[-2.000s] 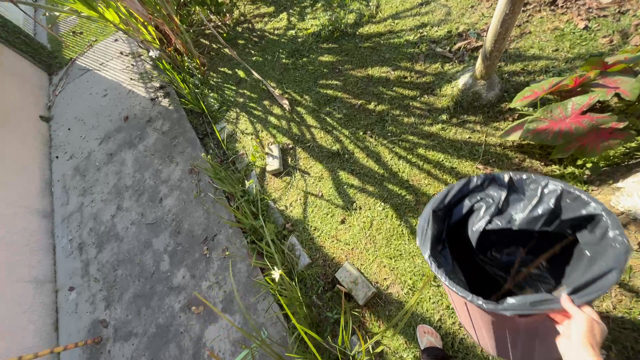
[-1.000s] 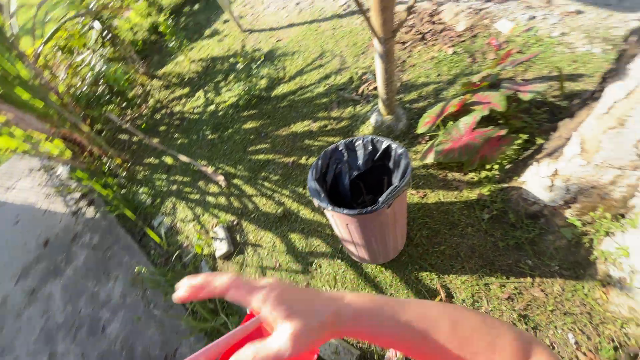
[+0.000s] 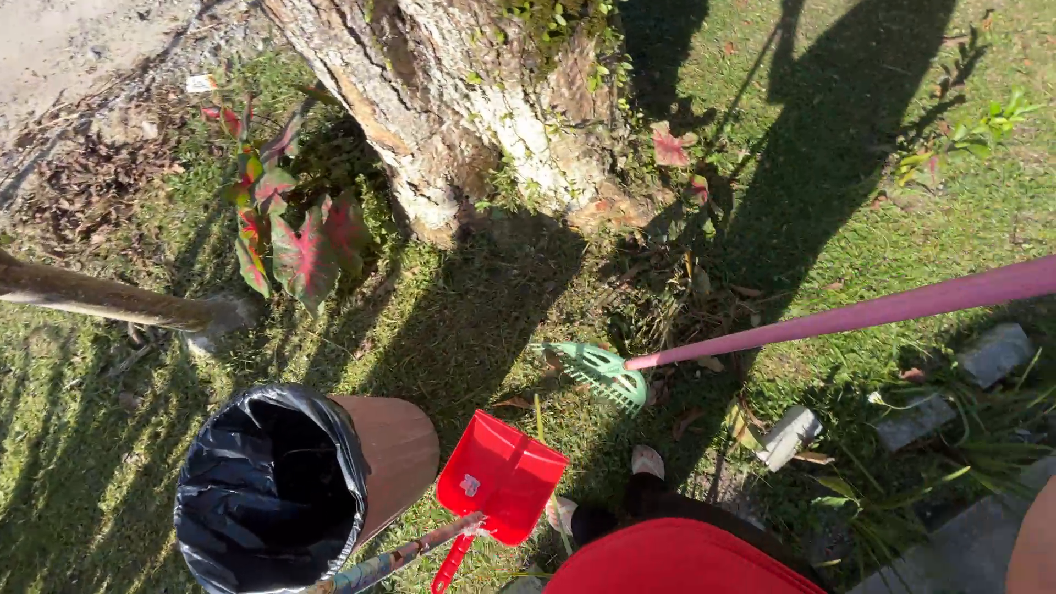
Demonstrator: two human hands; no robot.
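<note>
Neither of my hands shows; only a bare piece of arm [image 3: 1033,540] is at the right edge. A rake's green plastic head [image 3: 598,373] rests on the grass, and its pink handle [image 3: 858,320] runs out of view at the right. A red dustpan [image 3: 502,477] is at lower centre, with a worn long handle [image 3: 404,557] reaching the bottom edge; what holds either handle is hidden. Left of the dustpan stands a brownish-pink bin [image 3: 392,454] with a black plastic liner [image 3: 268,495] over its rim. Red clothing [image 3: 685,561] covers part of the bottom edge, near my feet.
A thick tree trunk [image 3: 495,115] rises at the top, with red-and-green caladium leaves [image 3: 305,252] to its left. A thin trunk [image 3: 107,305] stands at the left. Stone blocks [image 3: 789,437] and long grass line a concrete strip [image 3: 949,544] at lower right.
The view has turned strongly, bringing the thick trunk and rake into sight. A hand was on the bin's rim two seconds ago and by a red object one second ago; now no hand shows.
</note>
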